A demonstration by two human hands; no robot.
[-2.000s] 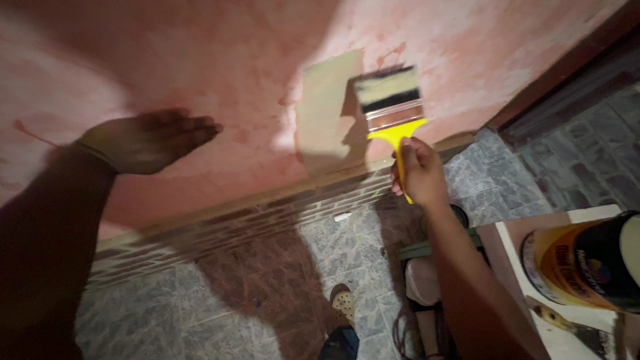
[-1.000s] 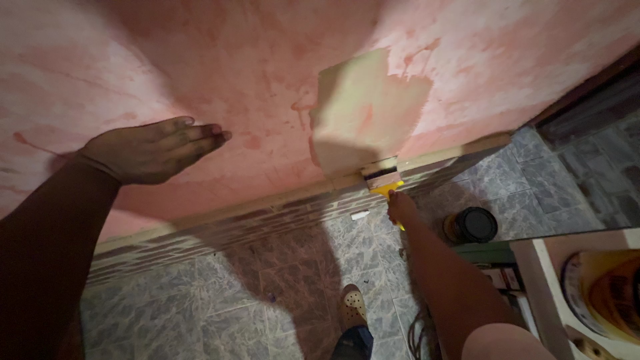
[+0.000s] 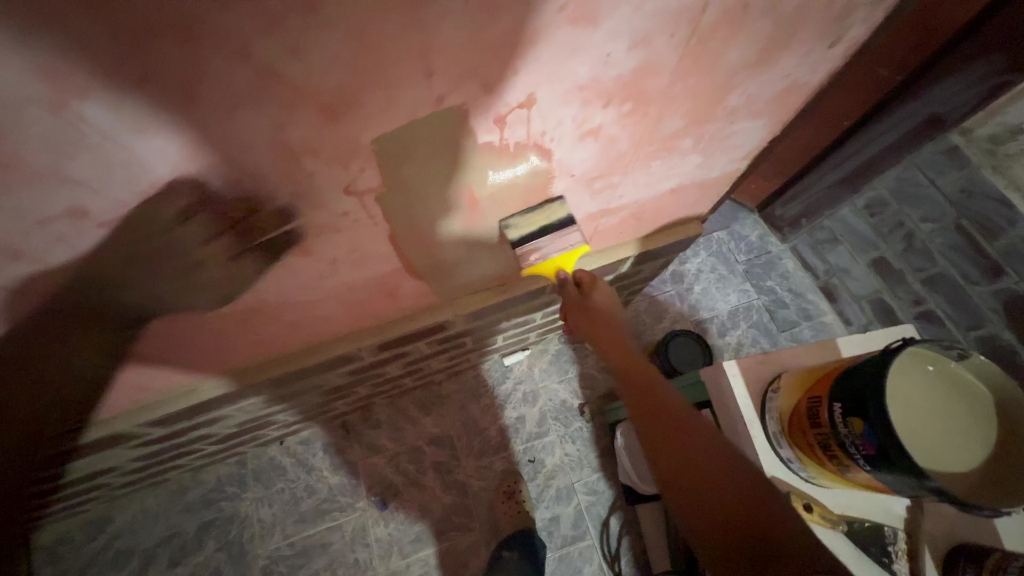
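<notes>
My right hand (image 3: pixel 588 308) grips the yellow handle of a wide paintbrush (image 3: pixel 552 236). Cream paint coats its dark bristles, which lie at the lower right edge of a beige painted patch (image 3: pixel 420 192) on the pink wall (image 3: pixel 320 96). To the left, my left hand (image 3: pixel 200 248) is against or just off the wall in shadow, blurred, holding nothing that I can see; its fingers look close together. At the right stands an open paint bucket (image 3: pixel 848 424) with pale cream paint (image 3: pixel 942 408) inside.
The bucket stands on a white and pink surface (image 3: pixel 744 400), by another brush (image 3: pixel 876 544). A dark round container (image 3: pixel 684 352) is on the tiled floor (image 3: pixel 720 276). A brick-patterned baseboard (image 3: pixel 384 360) runs below the wall. A small white object (image 3: pixel 516 358) lies near it, and a dark frame (image 3: pixel 872 104) borders the wall.
The beige patch has grown wider since the first frame. From the wall's lower edge one second ago, my right hand has moved the brush up onto the wall.
</notes>
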